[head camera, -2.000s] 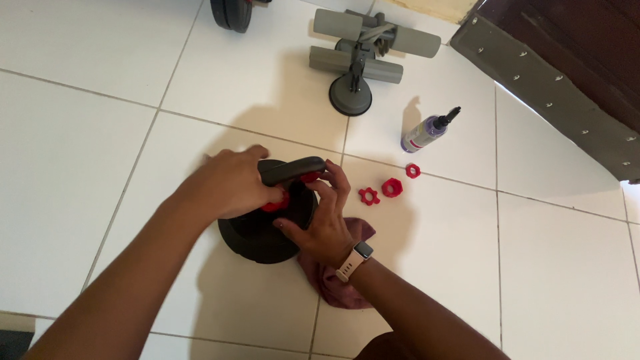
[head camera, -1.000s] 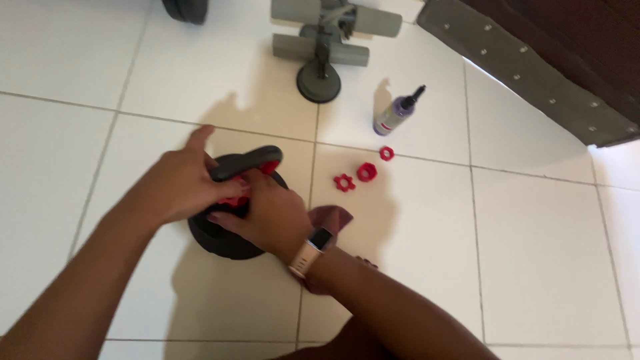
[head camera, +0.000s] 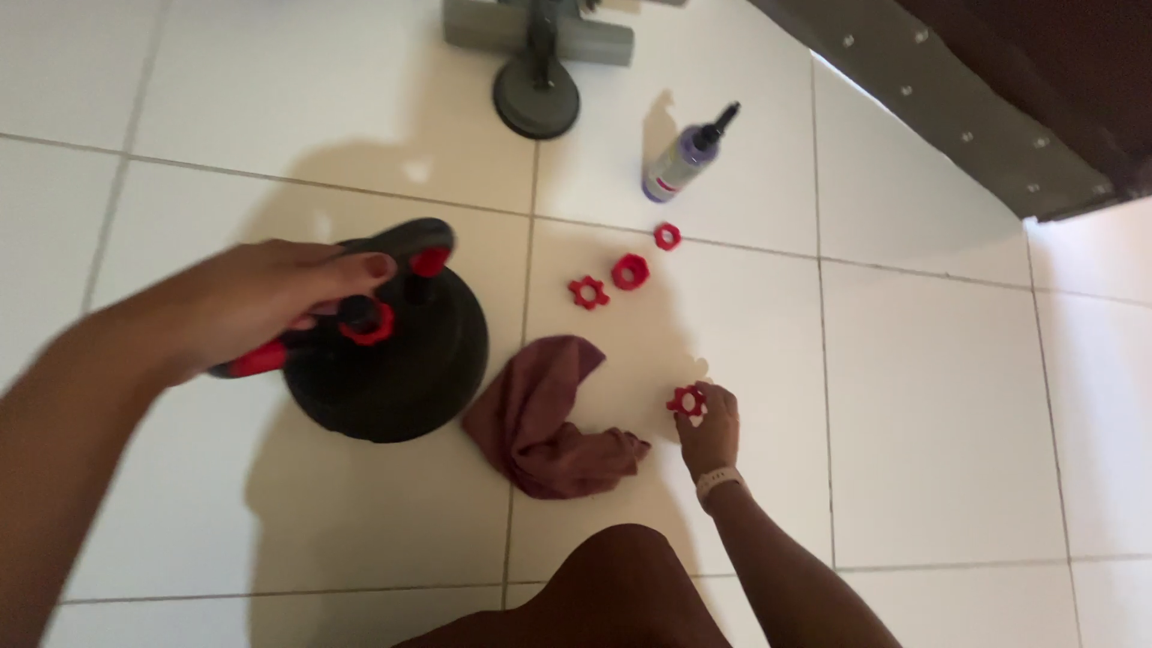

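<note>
My left hand point(head camera: 288, 288) grips a black and red handle frame point(head camera: 396, 243) over a black round base point(head camera: 396, 387). A red lobed knob point(head camera: 367, 322) sits round a black post beside my fingertips. At the right, my right hand point(head camera: 711, 418) pinches a red star-shaped ring nut point(head camera: 688, 401) near the tiles. Between the hands lies a crumpled maroon cloth point(head camera: 549, 432). Beyond it rest a red star-shaped ring point(head camera: 589, 292), a thick red hexagonal nut point(head camera: 631, 271) and a smaller red ring point(head camera: 667, 236).
A purple bottle with a black nozzle point(head camera: 684, 162) stands above the red rings. Behind is a grey padded device with a suction-cup base point(head camera: 537, 97). Dark studded furniture point(head camera: 954, 108) fills the top right corner. My bent knee point(head camera: 630, 576) is at the bottom.
My right hand has left the black base and moved right, past the cloth, and now holds a red ring nut. My left hand remains at the handle.
</note>
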